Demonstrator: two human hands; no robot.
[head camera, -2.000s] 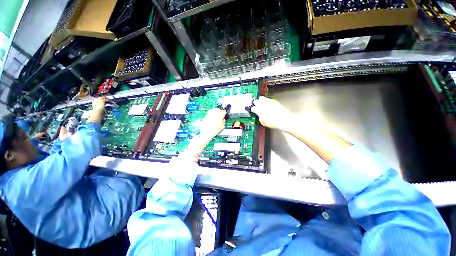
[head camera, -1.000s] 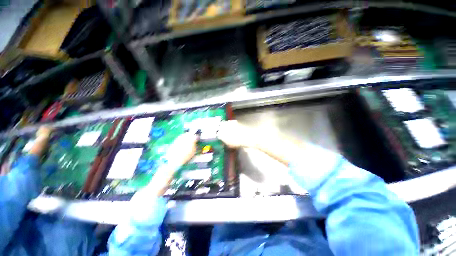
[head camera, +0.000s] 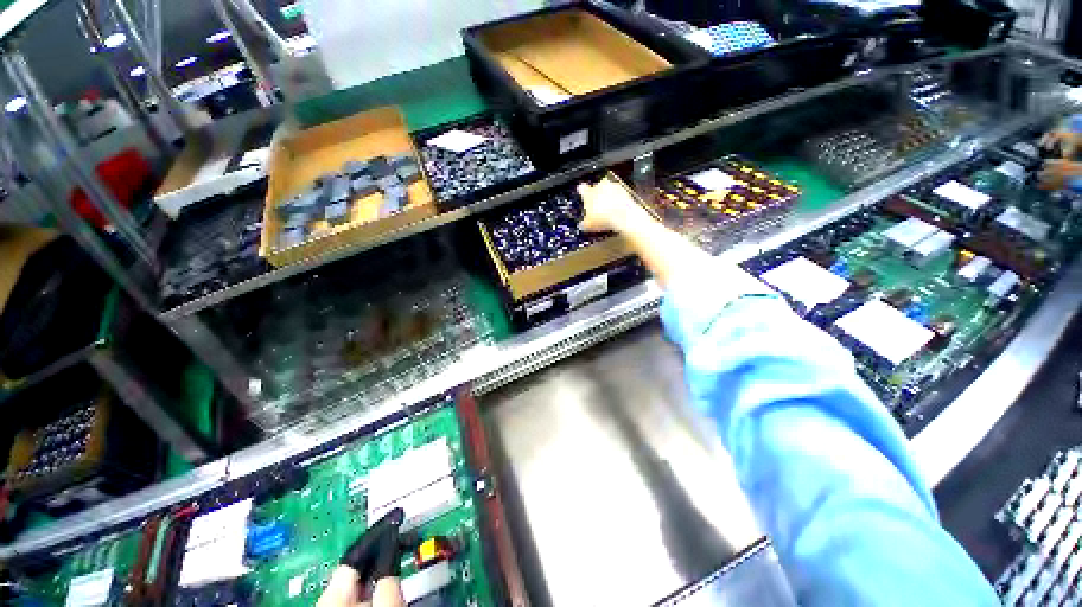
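My left hand (head camera: 360, 579) is cut off by the bottom edge, over a green circuit board (head camera: 311, 487). Its fingertips are closed around a dark piece, seemingly a black component (head camera: 380, 543), beside a white block (head camera: 409, 484). A yellow-and-orange-topped wound part (head camera: 436, 550) sits just right of it. My right hand (head camera: 608, 204) is at the right side of a cardboard box (head camera: 558, 282) of dark round parts (head camera: 536, 231) on the shelf. Its fingertips are partly hidden, so I cannot tell whether they hold anything.
Bare metal plate (head camera: 593, 457) lies between two board carriers on the conveyor. More boards with white blocks (head camera: 884, 332) lie to the right. The shelf holds a box of grey block parts (head camera: 275, 225), a black tote (head camera: 599, 107) and clear trays (head camera: 368, 344). Another person's hands (head camera: 1060, 160) show far right.
The view has swung right and up towards the shelf. My right hand has left the board and reached out to the box of dark round parts. My left hand stays over the board.
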